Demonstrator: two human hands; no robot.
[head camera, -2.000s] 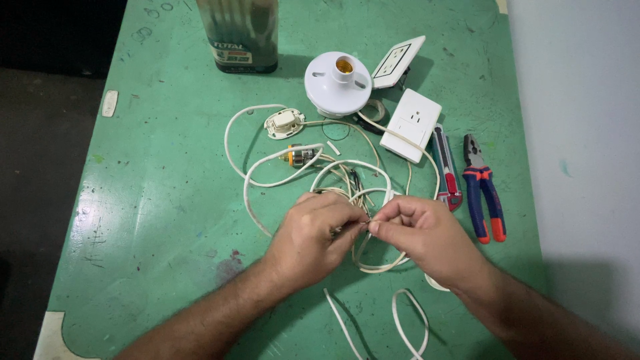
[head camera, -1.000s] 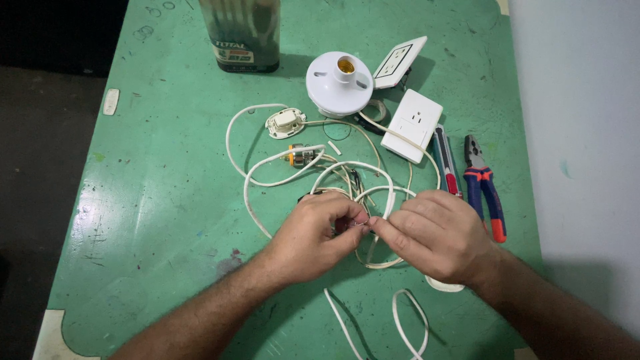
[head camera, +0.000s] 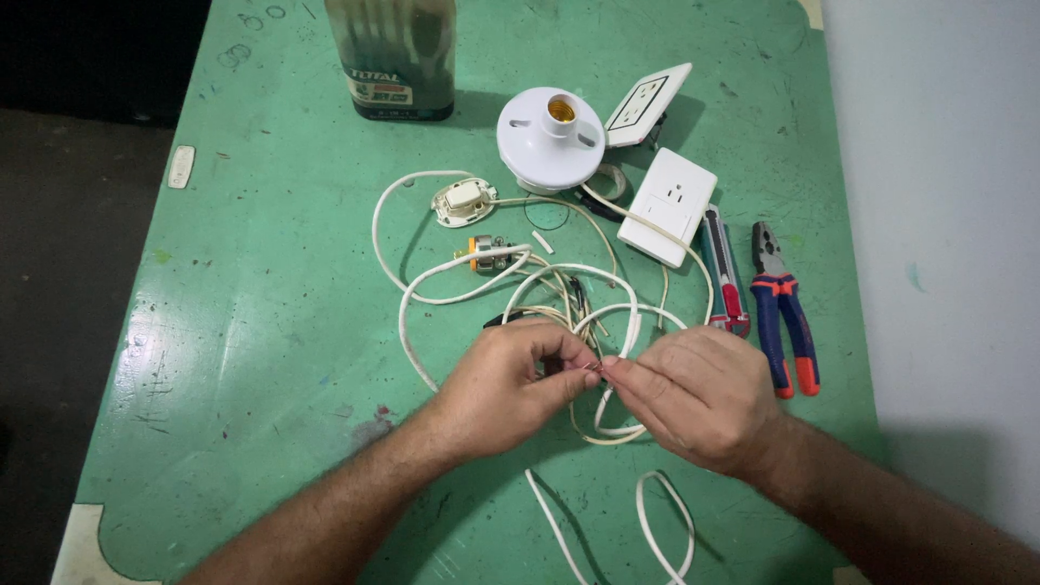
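Note:
Thumb and fingertips of my left hand (head camera: 520, 386) pinch a thin bare copper wire end (head camera: 595, 367). The fingertips of my right hand (head camera: 707, 394) close on the same wire from the right, almost touching the left ones. Loops of white electrical cable (head camera: 406, 325) lie around and behind both hands. Beyond them are a plug with an orange ring (head camera: 490, 253), a cream cord switch (head camera: 463, 201) without its cover and a white lamp holder (head camera: 551, 142). Part of the wiring is hidden under the hands.
Right of the cables lie a white outlet plate (head camera: 668, 207), a utility knife (head camera: 723, 276) and combination pliers (head camera: 782, 313). Another outlet plate (head camera: 648, 106) leans behind, near a roll of tape (head camera: 608, 183). A plastic container (head camera: 394, 61) stands at the back of the green table (head camera: 268, 325).
My right hand has turned so its back faces up more, with its fingers curled in. The left hand has stayed in nearly the same place, at the wire.

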